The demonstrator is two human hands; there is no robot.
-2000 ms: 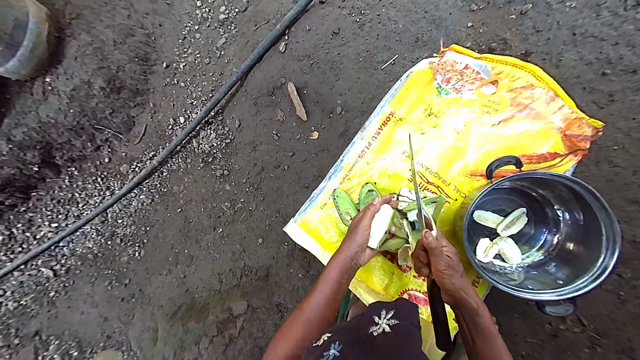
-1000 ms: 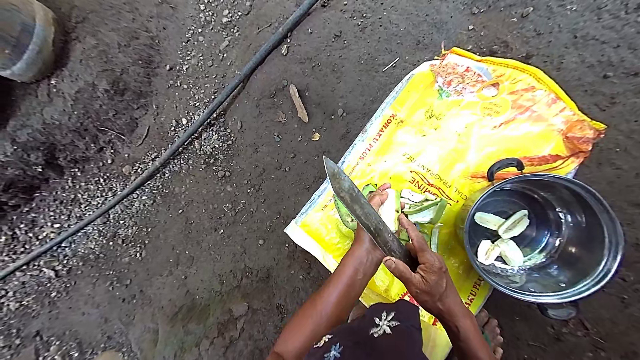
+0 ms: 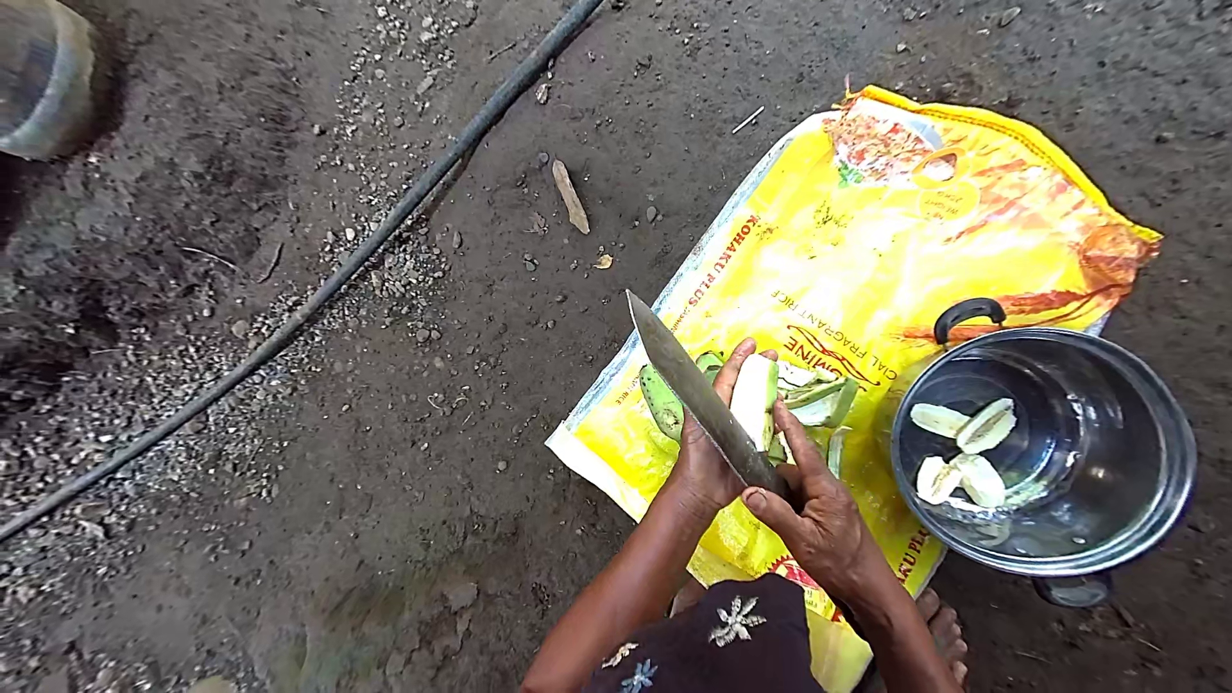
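My left hand (image 3: 710,460) holds a partly peeled green banana (image 3: 755,397), its pale flesh showing and some green skin along its right side. In my right hand (image 3: 818,515) is a large knife (image 3: 695,390), its blade slanting up and left across my left hand; the handle is hidden. Right of the banana, cut green peels (image 3: 821,401) lie on a yellow rice sack (image 3: 924,231). Unpeeled green bananas (image 3: 661,402) rest left of my left hand, partly behind the blade. Several pale peeled pieces (image 3: 987,426) lie inside a steel pot (image 3: 1136,452).
The sack is spread on bare soil, with the pot at its right edge. A dark hose (image 3: 385,226) crosses the ground on the left. A stick (image 3: 570,197) lies between hose and sack. At the upper left corner stands a worn container (image 3: 65,87). My foot (image 3: 943,635) is at lower right.
Two seconds ago the blade pointed nearly straight up, right of the banana; it then swung left and now slants across my left hand. The pieces in the pot look unchanged.
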